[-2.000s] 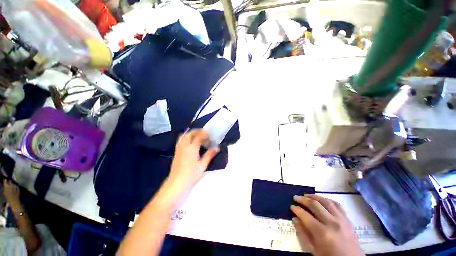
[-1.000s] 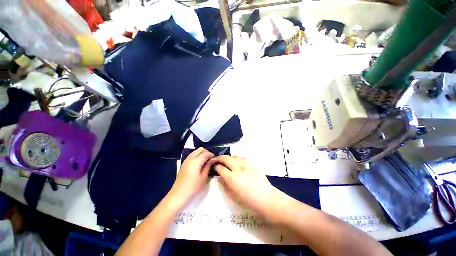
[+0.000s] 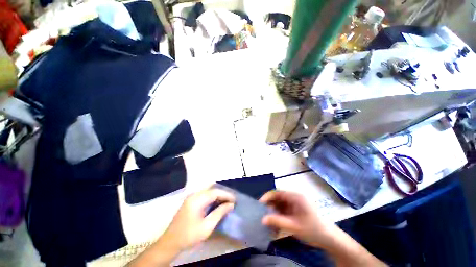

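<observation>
A grey-blue pocket flap piece (image 3: 244,218) is held in the air by both hands near the table's front edge, slightly blurred. My left hand (image 3: 201,219) pinches its left side. My right hand (image 3: 292,216) pinches its right side. A dark navy piece (image 3: 256,183) lies flat on the table just behind it, partly hidden by the held piece. Two dark rounded pieces lie to the left, the nearer one (image 3: 155,180) flat on the table, the other (image 3: 180,142) partly under a pale piece (image 3: 154,138).
Large navy panels (image 3: 104,88) with a pale patch (image 3: 82,140) cover the left. The sewing machine (image 3: 386,104) with a green tube (image 3: 318,36) stands right. The grey-blue stitched pile (image 3: 347,169) and red-handled scissors (image 3: 403,174) lie in front of it.
My hands have moved from the dark pieces at the left to the front edge, now holding a grey-blue piece between them. The view has turned right, showing more of the machine arm.
</observation>
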